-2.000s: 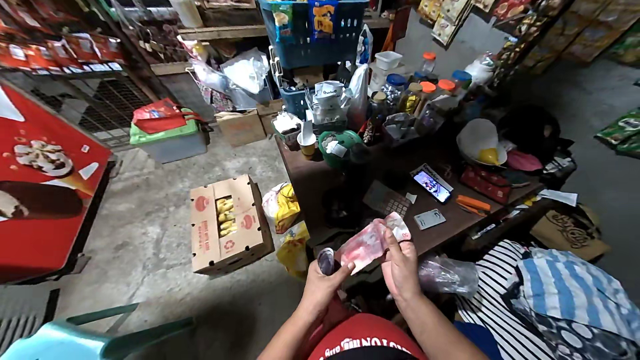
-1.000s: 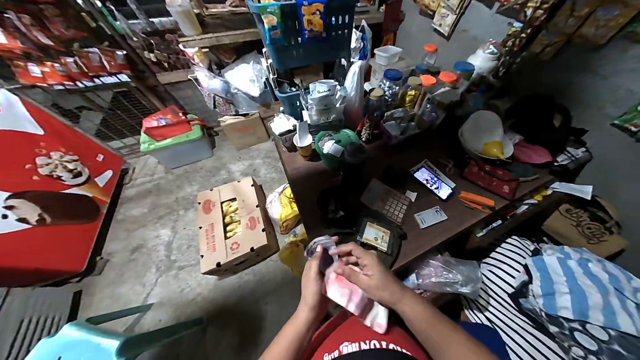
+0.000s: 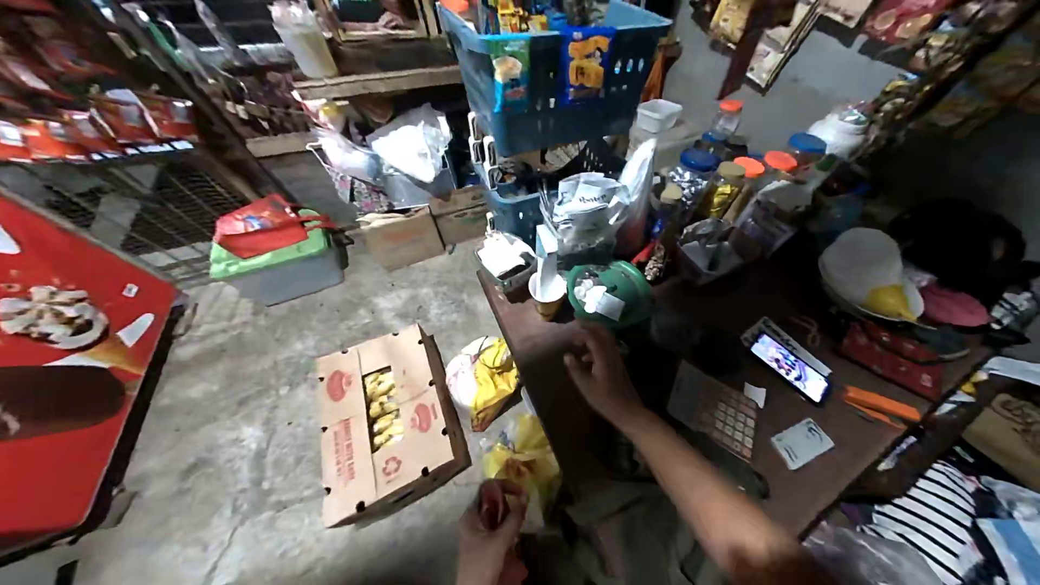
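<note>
My left hand (image 3: 492, 520), low in the view, is closed around a small dark reddish item that I cannot identify. My right hand (image 3: 600, 370) reaches over the dark table, blurred, its fingers bent and no item visible in them. Just beyond its fingertips are a green bowl (image 3: 624, 286) with white pieces in it and a paper cup (image 3: 548, 294). To its right lie a calculator (image 3: 731, 418), a lit smartphone (image 3: 790, 366), a card (image 3: 802, 444) and an orange-handled tool (image 3: 881, 405).
A cardboard box of yellow fruit (image 3: 390, 426) stands on the concrete floor beside yellow plastic bags (image 3: 494, 374). Lidded jars (image 3: 695, 175) and a blue plastic basket (image 3: 561, 97) are at the back. A red freezer (image 3: 73, 366) stands at left, and striped cloth (image 3: 926, 520) lies at lower right.
My hands, earlier together on a pinkish-white item, are now apart. My right hand has moved forward over the table toward the green bowl. The pinkish-white item is no longer plainly visible.
</note>
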